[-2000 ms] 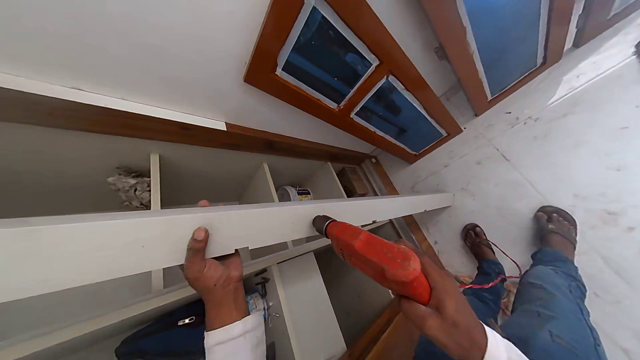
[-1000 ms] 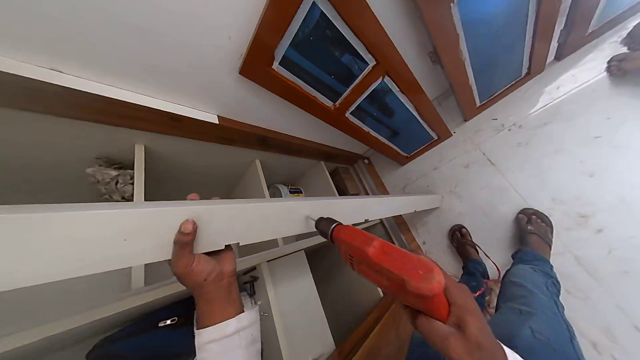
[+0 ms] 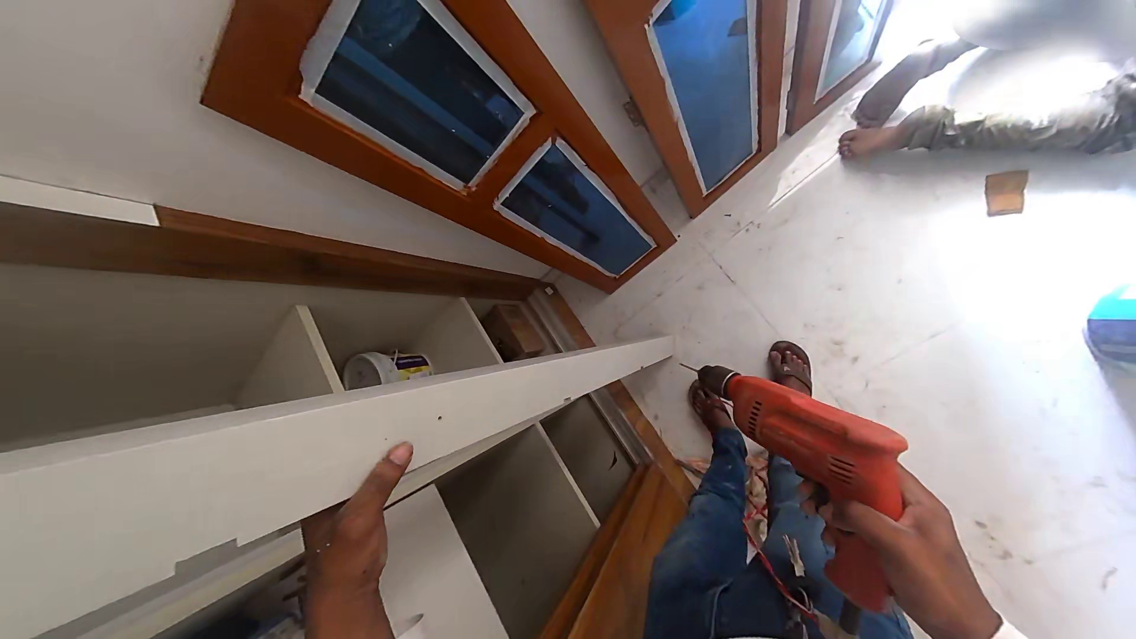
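My left hand (image 3: 355,524) grips the lower edge of a long white board (image 3: 497,395), its thumb on the board's face. The board runs across an open shelving unit, and a small dark hole shows in its face just right of the thumb. My right hand (image 3: 914,541) holds a red power drill (image 3: 816,435) by its handle. A thin bit points left from the drill's chuck (image 3: 715,380), apart from the board and above my sandalled feet. Whether a finger presses the trigger cannot be seen clearly.
White compartments below hold a white tub (image 3: 382,368) and a brown block (image 3: 513,333). Brown-framed glazed panels (image 3: 470,191) stand along the wall. A red cord (image 3: 768,568) hangs by my legs. At the upper right a person's bare foot (image 3: 870,142) rests on the floor near a brown piece (image 3: 1006,193).
The drill's bit was at the board's face one second ago; my right hand has drawn the drill away to the right. A hole now shows in the board. The view has shifted.
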